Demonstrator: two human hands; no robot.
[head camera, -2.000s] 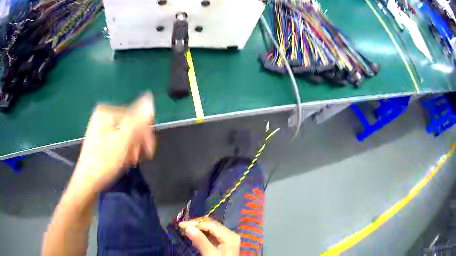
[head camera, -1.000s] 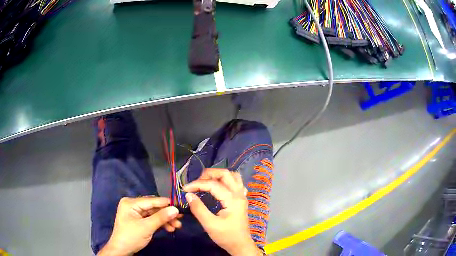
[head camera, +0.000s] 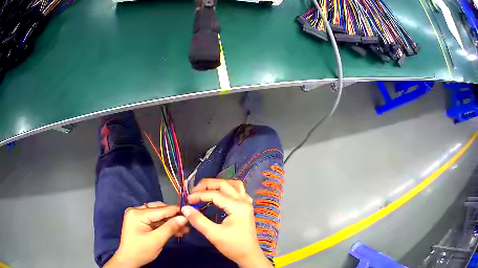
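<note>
A wire harness (head camera: 174, 154) of thin red, orange, yellow, white, green and dark lead wires fans upward between my knees. My left hand (head camera: 152, 227) pinches its lower end from the left. My right hand (head camera: 225, 217) touches the wires at the same spot from the right, thumb and fingers close together. A few wires bend to the right behind the right fingers. The connector housing is hidden by my fingers. The black twisting head (head camera: 205, 46) projects over the green table, above and apart from the hands.
The green workbench (head camera: 120, 57) has its edge beyond my knees. A neat harness pile (head camera: 361, 26) lies right and a dark tangled pile (head camera: 21, 31) left. A grey machine cable (head camera: 338, 68) hangs over the edge. Blue stool parts (head camera: 401, 94) stand under the bench at right.
Since two seconds ago, the left hand came down to the harness and the yellow-black twisted pair no longer stretches up. Since one second ago, more coloured wires stand fanned out to the left.
</note>
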